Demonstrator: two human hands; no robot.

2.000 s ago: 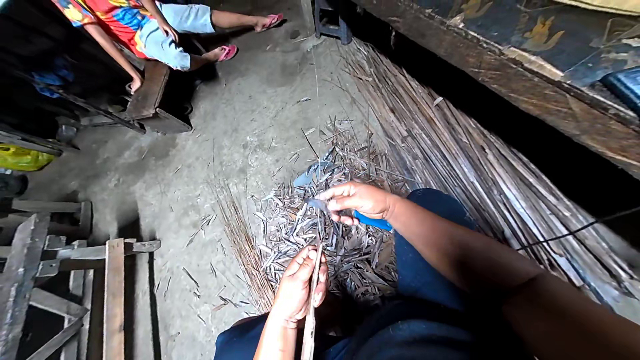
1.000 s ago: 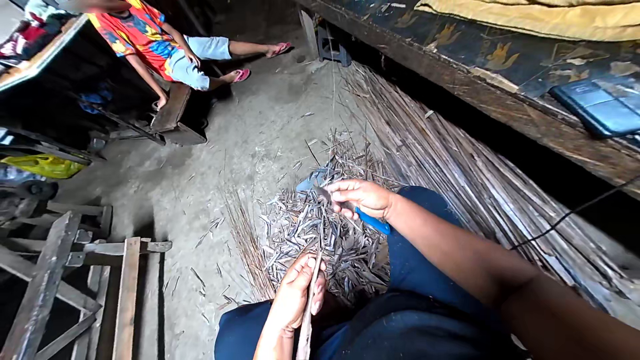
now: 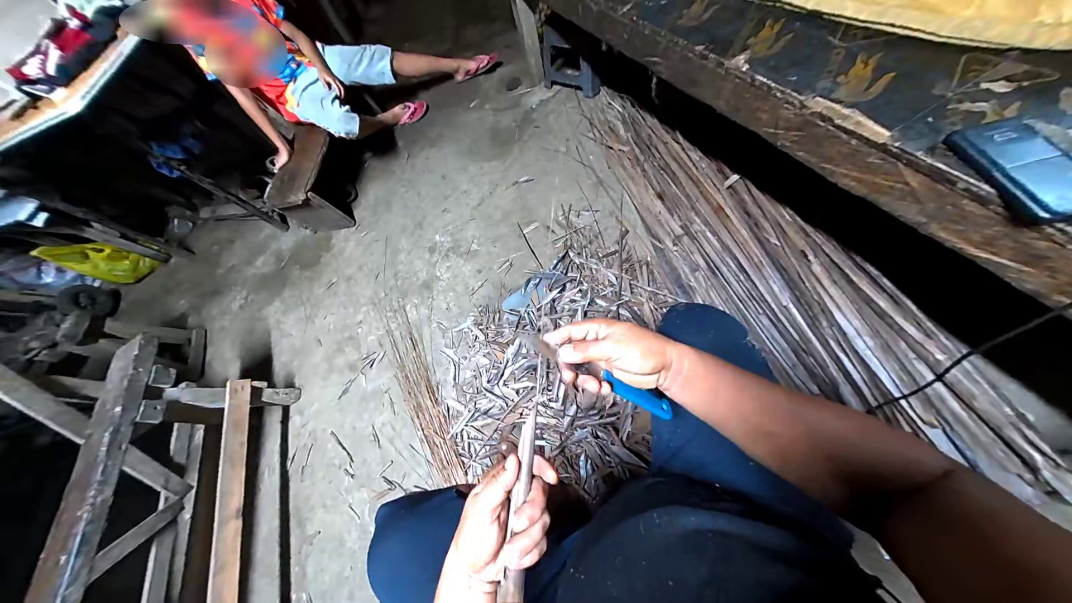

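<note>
My left hand (image 3: pixel 509 515) is closed around a long dried leaf strip (image 3: pixel 525 456), which points up and away from my body. Above it, my right hand (image 3: pixel 615 356) grips a knife with a blue handle (image 3: pixel 638 395); its blade (image 3: pixel 536 343) lies near the strip's far, thin end. Whether blade and strip touch, I cannot tell. Beneath both hands spreads a heap of dry leaf scraps (image 3: pixel 486 402). A bundle of thin sticks (image 3: pixel 423 385) lies left of the heap, and long dried strips (image 3: pixel 754 251) are laid out on the right.
A person (image 3: pixel 310 84) in pink slippers sits on a low wooden seat (image 3: pixel 301 172) at the upper left. Wooden frames (image 3: pixel 230 486) stand at the lower left. A wooden platform edge (image 3: pixel 837 167) runs along the right, with a blue case (image 3: pixel 1017 163) on it. A black cord (image 3: pixel 963 356) crosses the strips.
The view has shifted somewhat since the earliest frame, showing more of the platform. Both hands keep their hold on strip and knife; no other plain change shows.
</note>
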